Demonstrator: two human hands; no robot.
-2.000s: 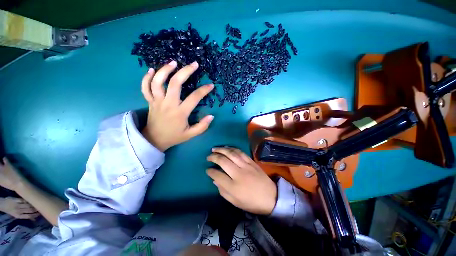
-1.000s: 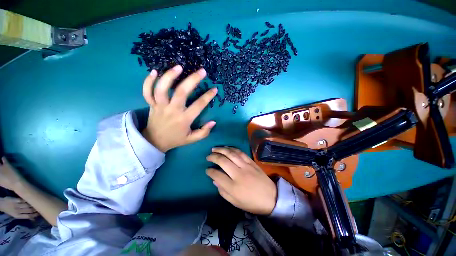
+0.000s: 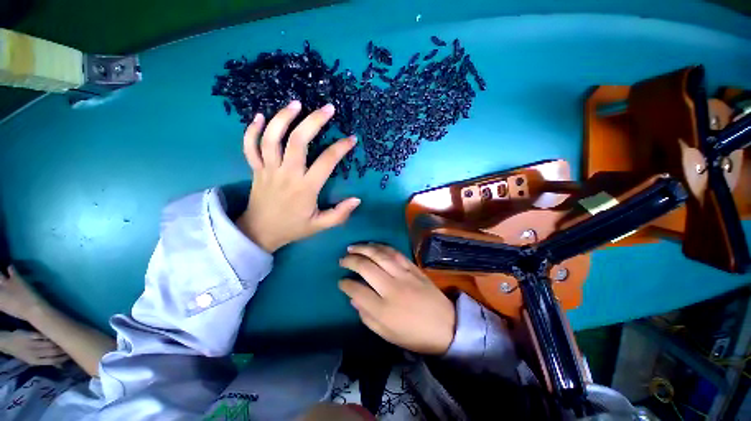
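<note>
A loose heap of small glossy black parts (image 3: pixel 284 80) lies on the blue-green bench top (image 3: pixel 107 164), spreading thinner to the right. My left hand (image 3: pixel 288 181) is palm down with its fingers spread, fingertips at the heap's near edge. No part shows held in it. My right hand (image 3: pixel 399 298) rests on the bench nearer my body, fingers slightly apart and bent, with nothing seen in it. Its palm side is hidden. Right of it stands an orange-brown fixture (image 3: pixel 494 218) topped by a black three-armed Y (image 3: pixel 531 261) with silver screws near its centre.
A second orange-brown fixture (image 3: pixel 671 156) with black arms stands at the far right, cut off by the edge. A pale bar (image 3: pixel 41 59) with a metal end juts in at upper left. Another person's arms (image 3: pixel 62 333) show at lower left. Shelving (image 3: pixel 700 362) is at lower right.
My left hand has shifted slightly right at the heap's edge, fingers still spread. My right hand stays in place. The view has shifted slightly; the heap looks much the same.
</note>
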